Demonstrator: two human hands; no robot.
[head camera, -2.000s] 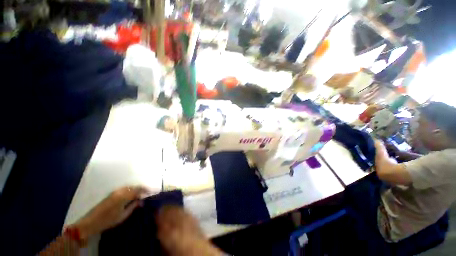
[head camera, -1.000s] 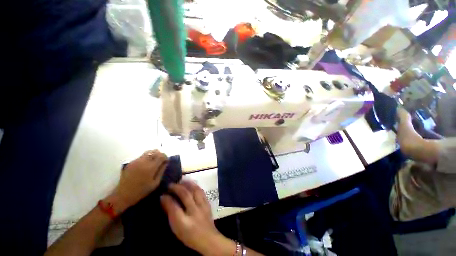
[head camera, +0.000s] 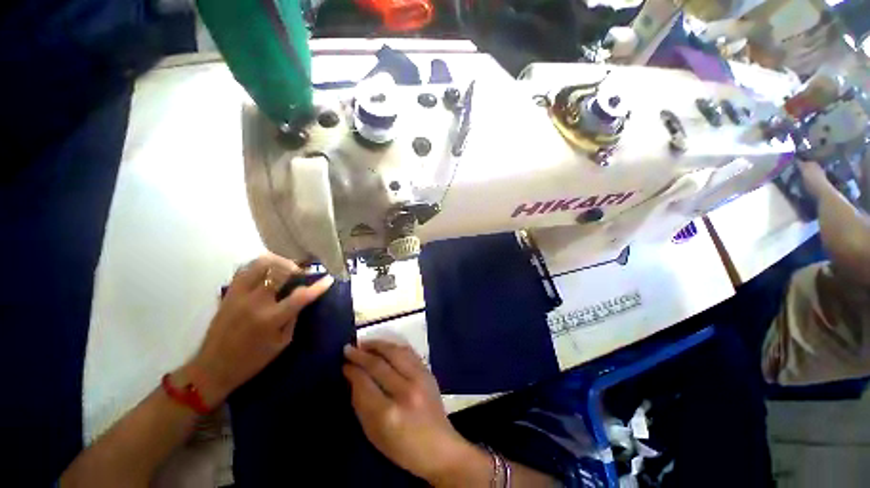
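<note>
A dark navy garment piece (head camera: 296, 400) hangs from the machine table's near edge, its upper end just left of the presser foot (head camera: 383, 276). My left hand (head camera: 256, 319) pinches its top edge with thumb and fingers, close to the needle area. My right hand (head camera: 401, 405) holds its right edge lower down, fingertips closed on the cloth. The white sewing head (head camera: 477, 181), marked HIKARI, stands over the pale needle plate (head camera: 386, 300). A small navy panel (head camera: 486, 305) lies flat right of the needle, under the arm.
A dark navy bundle (head camera: 57, 210) is at far left. A green post (head camera: 267, 57) rises above the head's left end. A blue crate (head camera: 596, 391) with white strips (head camera: 634, 443) is below the table edge. Another person's arm (head camera: 844, 224) is at right.
The view has moved closer to the machine. Both hands have brought the garment piece up towards the presser foot. My right hand has shifted from beside my left hand to lower on the cloth's right edge.
</note>
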